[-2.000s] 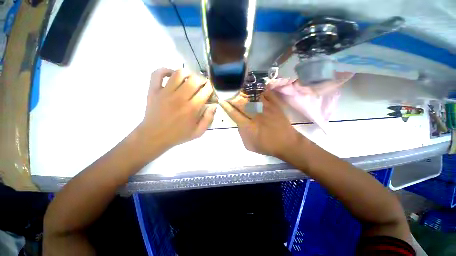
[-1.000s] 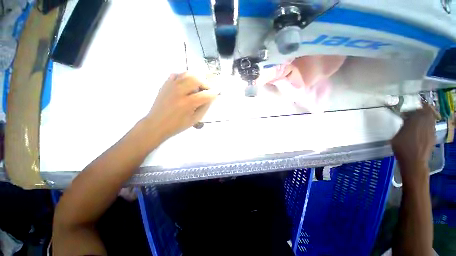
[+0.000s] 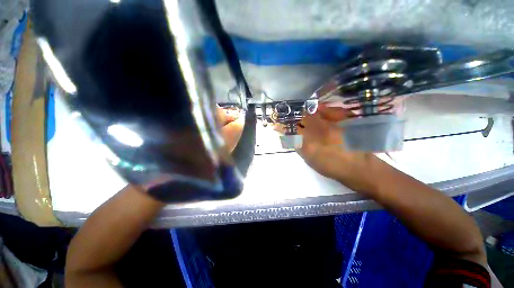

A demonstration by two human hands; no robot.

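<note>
The sewing machine's needle area [image 3: 282, 109], small shiny metal parts, is at the middle. My left hand [image 3: 230, 129] is mostly hidden behind a large dark glossy machine part [image 3: 129, 95]; only some fingers and the forearm show. My right hand [image 3: 327, 140] is just right of the needle area, its fingers partly behind the metal parts and the grey knob [image 3: 373, 134]. What either hand holds cannot be made out. A little pink cloth [image 3: 397, 107] seems to show behind the knob.
The white table [image 3: 282, 183] has a scale strip [image 3: 270, 212] along its front edge and brown tape [image 3: 32, 140] at its left end. Blue plastic baskets [image 3: 389, 242] stand below. A spring and disc assembly [image 3: 369, 84] hangs close above my right hand.
My right hand has come back from the table's right end to the needle area. The view has moved much closer to the machine head, which now covers most of my left hand.
</note>
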